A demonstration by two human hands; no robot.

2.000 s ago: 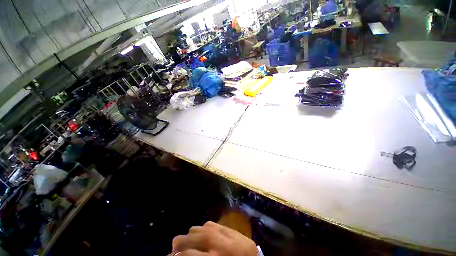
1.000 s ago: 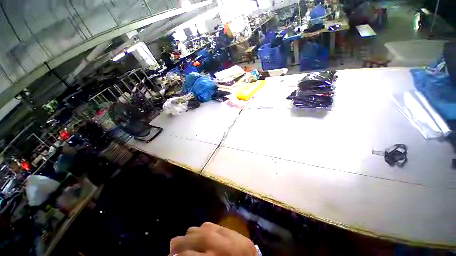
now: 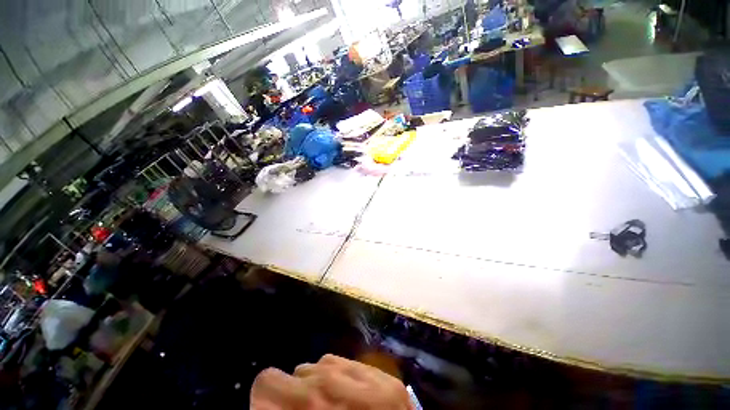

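One hand, which looks like my right hand [image 3: 332, 386], is at the bottom edge, partly cut off, with a light band at the wrist. Its fingers are curled, and whether it holds anything is hidden. My left hand is out of the picture. A long white table [image 3: 448, 256] lies in front. On it are a shiny black plastic-wrapped stack [image 3: 492, 144], a small black looped object [image 3: 628, 238], flat clear-white strips or sheets [image 3: 666, 172] and a yellow item [image 3: 392, 148]. My hand is off the table, below its near edge.
A blue bundle [image 3: 314, 146], a white bag [image 3: 278, 178] and a black fan [image 3: 200, 204] stand at the table's left end. Blue cloth [image 3: 692, 132] lies at the right. A blue crate [image 3: 427, 92] and a stool [image 3: 591, 94] are beyond. Cluttered racks fill the left.
The view has shifted slightly, so the table's objects sit a little further left and higher. My visible hand has moved slightly left in the picture, still curled.
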